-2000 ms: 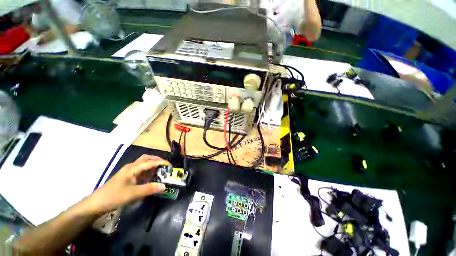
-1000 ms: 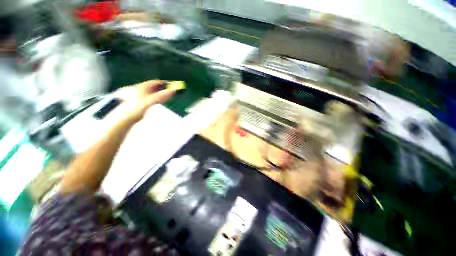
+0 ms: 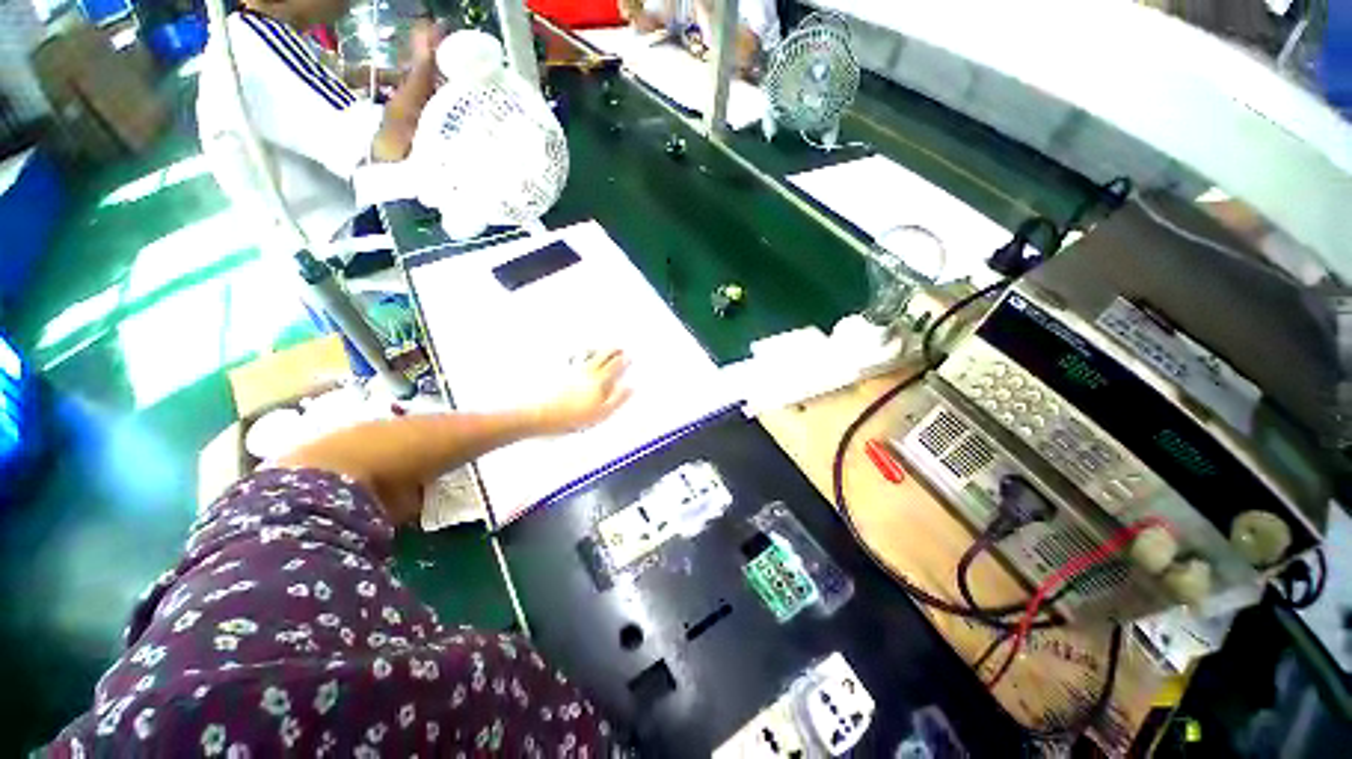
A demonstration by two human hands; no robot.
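Observation:
My left hand (image 3: 596, 392) is over the white sheet (image 3: 653, 319) at the left, with no object visible in it and its fingers slightly apart. A small dark unit with yellow, like an adapter (image 3: 727, 300), lies on the green surface beyond the sheet. The black test board (image 3: 667, 667) lies in front of me with a white socket strip (image 3: 663, 512), a green circuit board (image 3: 779, 575) under clear plastic and a second socket strip (image 3: 838, 706) cut by the lower edge. My right hand is out of the picture.
Grey instruments (image 3: 1060, 423) with a keypad and dark display stand at the right. Black and red leads loop over the wooden board (image 3: 830, 430). A dark flat object (image 3: 537, 264) lies on the sheet. A white fan (image 3: 497, 156) and a person's arm (image 3: 401, 126) are beyond.
My view has swung left. My left hand held a unit over the black board, then carried a yellow-marked unit to the left; now it is lower over the sheet, without the unit.

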